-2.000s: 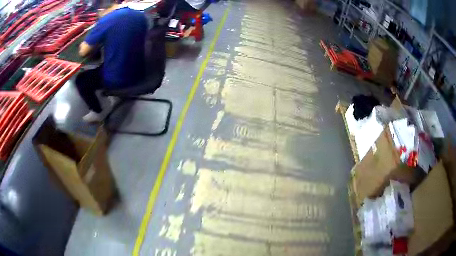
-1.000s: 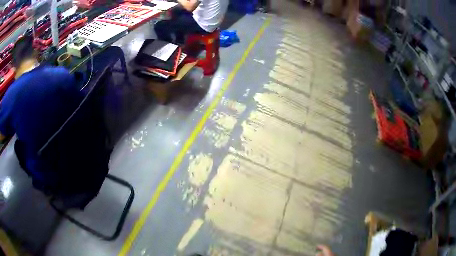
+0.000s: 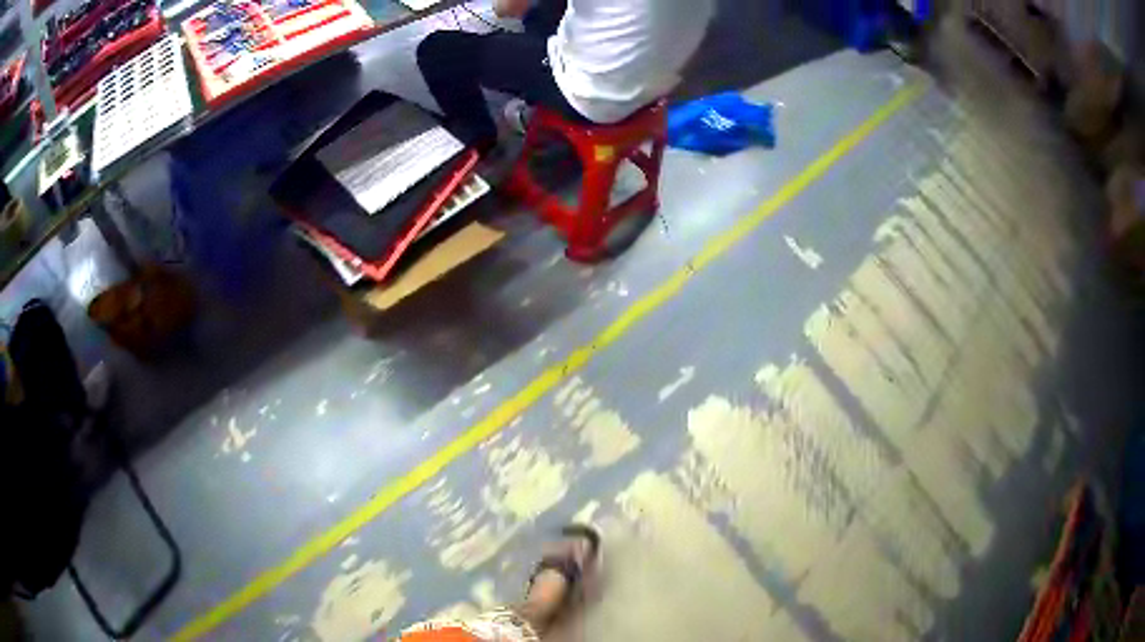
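Observation:
Neither of my hands is in the picture. In front of me is the worn floor with a yellow line. A foot in a dark sandal shows at the bottom edge, beside orange and white patterned cloth. Beyond the line, a stack of black and red trays with white sheets on top rests on an open cardboard box. A red plastic stool stands beside it with a person seated on it.
The seated person wears a white top. A blue bag lies by the stool. At upper left, the bench holds a white pocketed tray and a red tray. A black chair frame stands at lower left. Orange-red items show at lower right.
The view has moved forward along the aisle and turned left. The stool, seated person and tray stack appear larger. The person in blue has left the view. The sandalled foot has come in.

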